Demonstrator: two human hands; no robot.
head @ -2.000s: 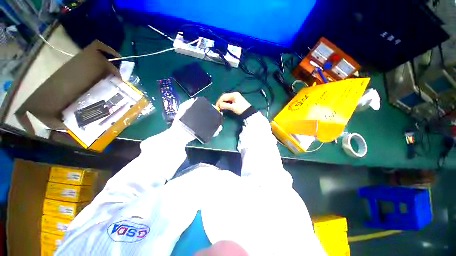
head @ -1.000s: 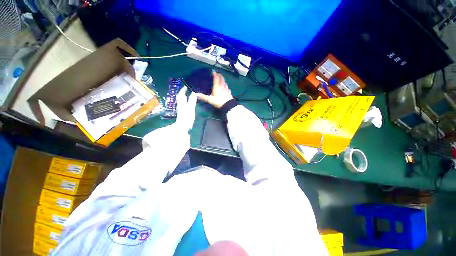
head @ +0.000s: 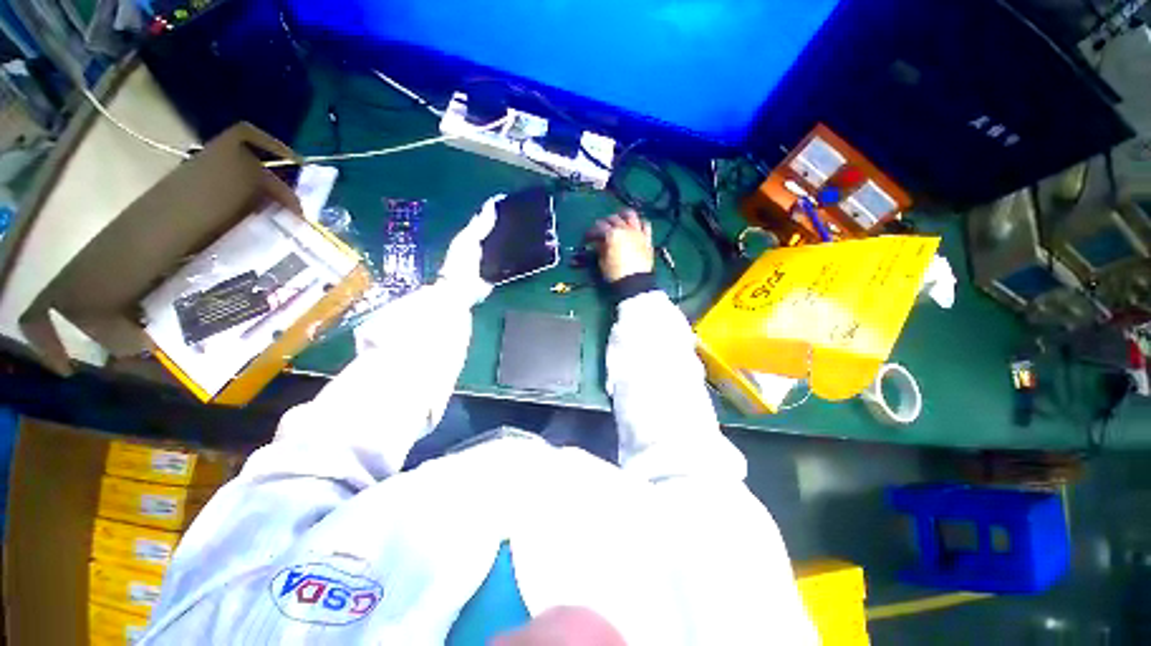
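Observation:
A flat black set-top box (head: 520, 235) lies tilted in my gloved left hand (head: 470, 245), which holds it by its left edge. My bare right hand (head: 622, 247), with a black wrist band, is just right of the box, over dark leads; its fingers are bent and small dark plug ends show at them. Whether it grips a lead is too small to tell. A second flat dark grey box (head: 540, 351) lies at the bench's front edge. A remote control (head: 403, 242) in clear wrap lies left of my left hand.
An opened retail box (head: 337, 297) with leaflet and bagged items stands left. A yellow box (head: 820, 303), tape roll (head: 894, 394) and orange-red instrument (head: 827, 186) are right. A white power strip (head: 528, 146) and black cables (head: 653, 186) lie below the blue screen (head: 593, 57).
The grey box went from my left hand to the bench front. My left hand has taken hold of the black box from behind. My right hand has moved right, off that box, to the leads.

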